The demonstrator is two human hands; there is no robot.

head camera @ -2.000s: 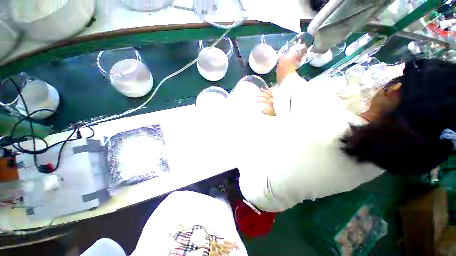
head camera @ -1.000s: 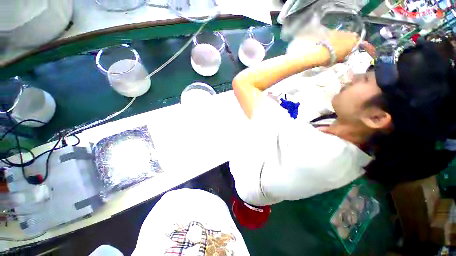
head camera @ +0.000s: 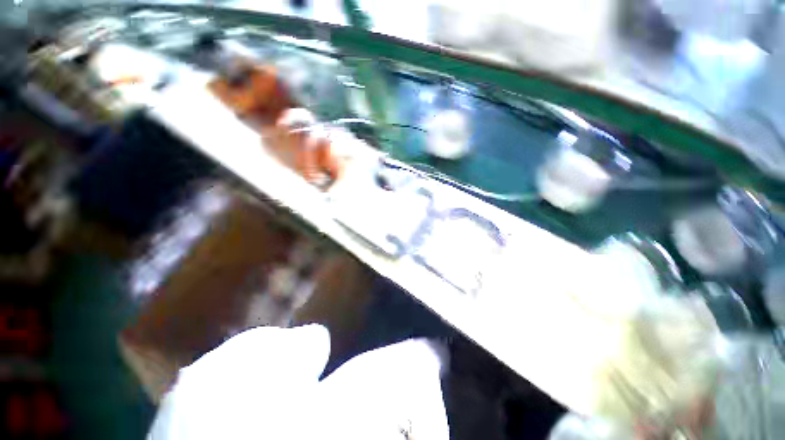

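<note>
Neither of my hands can be made out; the picture is badly blurred. Nearest in front of me is the cream-white bench [head camera: 534,339], running diagonally. A squarish thing with a bright centre, probably the wrapped plate [head camera: 465,249], lies on it. A pale unit with a clear rim [head camera: 615,271] stands at the bench's belt side, on the right. White-bottomed clear units show on the green belt: one at centre [head camera: 448,133], one right of it [head camera: 572,179] and one farther right [head camera: 710,241].
Orange-brown blurred things [head camera: 310,159] lie along the bench's left part. A brown box [head camera: 207,292] is below the bench at left. My white-clad lap [head camera: 301,387] fills the bottom. A yellowish blur [head camera: 645,369] with skin-coloured parts is at lower right; whose they are is unclear.
The view has swung left along the bench and blurred. The wrapped plate and belt units have shifted right in the picture. The neighbouring worker's head and dark hair are out of view.
</note>
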